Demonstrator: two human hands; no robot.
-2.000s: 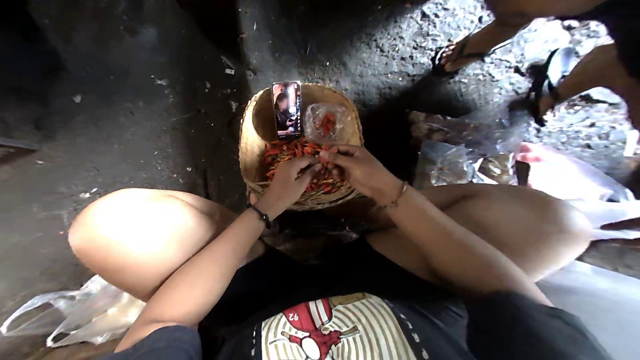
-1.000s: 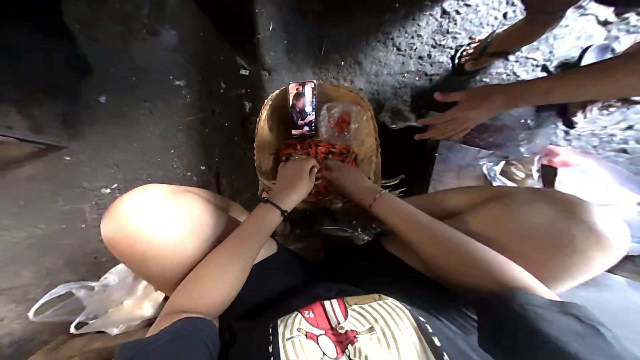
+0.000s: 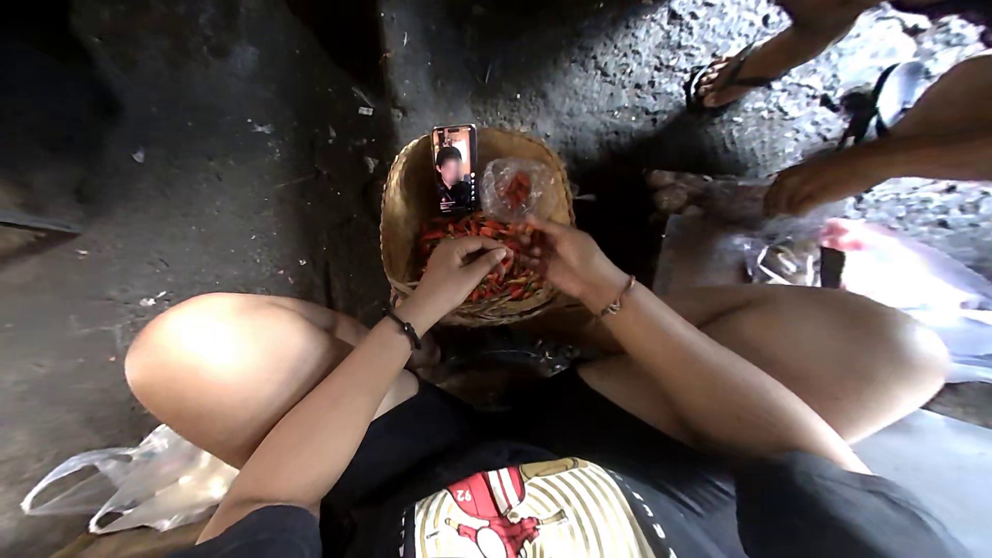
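Note:
A woven basket (image 3: pixel 395 205) stands between my bent legs with a heap of red chillies (image 3: pixel 515 291) in its near part. My left hand (image 3: pixel 459 271) is over the heap, thumb and forefinger pinched together; whether a chilli is between them is too small to tell. At the heap's right side is my right hand (image 3: pixel 572 260), fingers partly spread and blurred, its hold unclear. A smartphone (image 3: pixel 455 170) leans upright against the basket's far wall, its screen lit. Beside it, a clear plastic bag (image 3: pixel 539 182) holds some red chillies.
Another person's hand (image 3: pixel 802 186) reaches over plastic bags (image 3: pixel 891 260) at the right. That person's sandalled foot (image 3: pixel 725 81) is on the rough ground at the upper right. A white plastic bag (image 3: pixel 167 484) lies at the lower left, beside my knee.
My hands, close together over the chillies a second ago, have moved apart. The other person's hand has moved from near the basket to the bags at the right.

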